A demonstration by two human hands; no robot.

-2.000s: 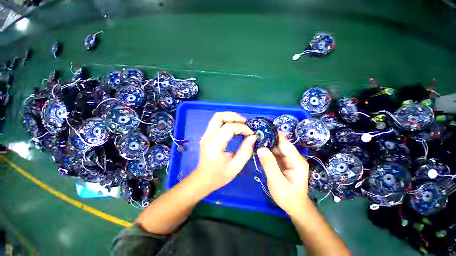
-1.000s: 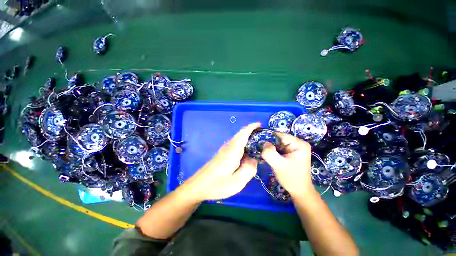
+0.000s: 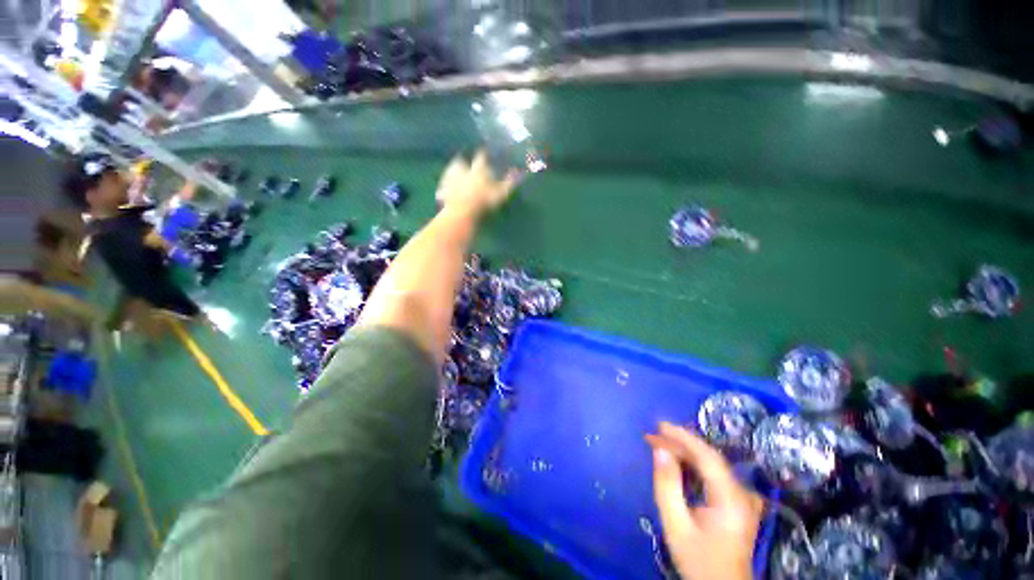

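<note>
My left hand (image 3: 474,187) is stretched far forward over the green surface, beyond the left pile. It is blurred; its fingers look spread and no disc shows in it. My right hand (image 3: 712,504) is over the right part of the blue tray (image 3: 590,425), with fingers bent and thumb apart from them. No disc shows in it; a tiny thing at its fingertips cannot be ruled out. Small rings (image 3: 621,377) lie on the tray floor. Dark speckled discs with white leads form a left pile (image 3: 340,297), partly hidden by my left arm, and a right pile (image 3: 794,448).
Single discs lie on the green surface (image 3: 612,244) beyond the tray, one in the middle (image 3: 692,227) and one at right (image 3: 993,292). A person in dark clothes (image 3: 136,255) is at the far left beside another heap. A pale rail (image 3: 680,77) curves along the far edge.
The view has swung left. My hands have parted and the disc they held is no longer in them. My left hand has reached far forward; my right hand stays over the tray.
</note>
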